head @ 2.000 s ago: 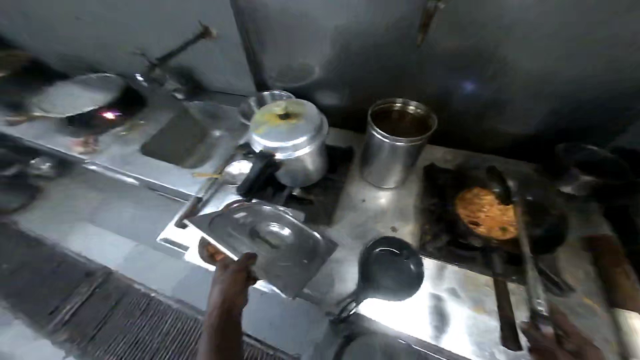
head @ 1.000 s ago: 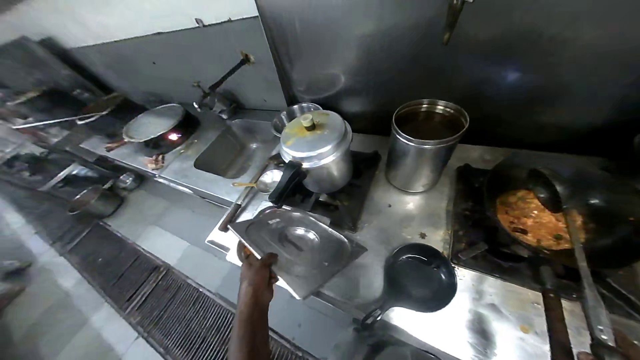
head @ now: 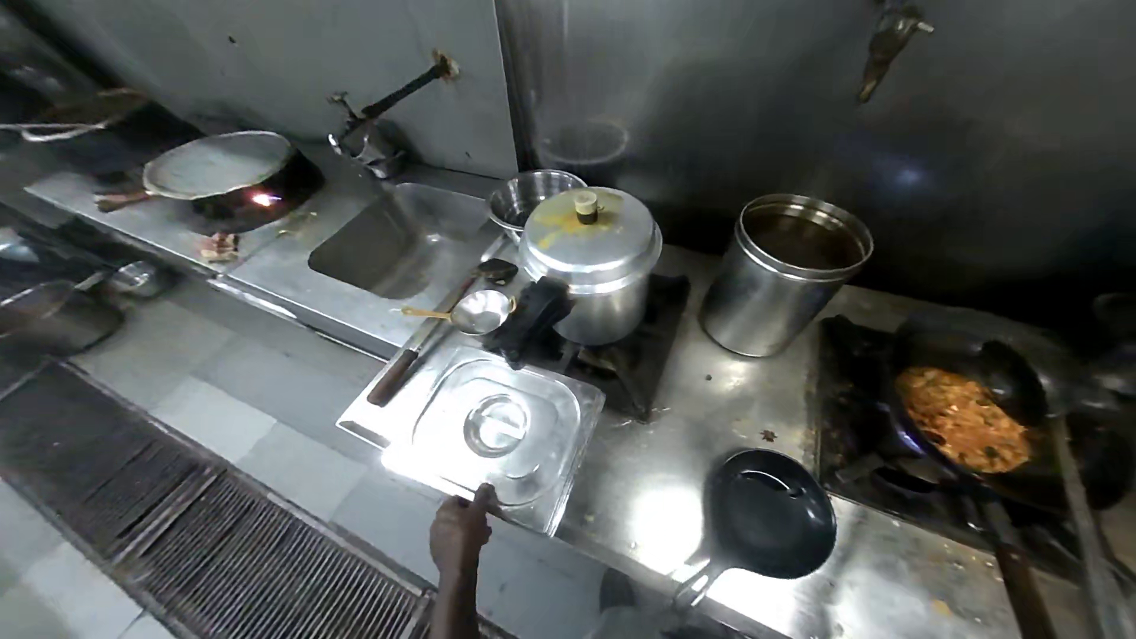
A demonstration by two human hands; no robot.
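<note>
My left hand [head: 461, 530] is at the front edge of a steel pan lid [head: 555, 435] with a recessed handle, one digit resting on its rim; whether it grips the rim is unclear. The lid lies nearly flat at the counter's front, before the pressure cooker [head: 590, 244]. A small steel ladle [head: 481, 312] and a spatula with a wooden handle [head: 395, 374] lie behind and left of it. My right hand is out of view. At the right, a dark wok [head: 914, 426] holds orange-red food [head: 963, 422], with a long-handled ladle [head: 1078, 506] in it.
A tall steel pot [head: 759, 306] of dark liquid stands behind a small black frying pan [head: 770, 515]. Leftward are a sink [head: 390, 248] and a covered pan [head: 222, 166] over a visible flame [head: 264, 199]. A floor grating [head: 257, 550] runs below the counter.
The steel lid, held tilted by my left hand before, now lies nearly flat on the counter. My right hand, at the lower right before, has left the view.
</note>
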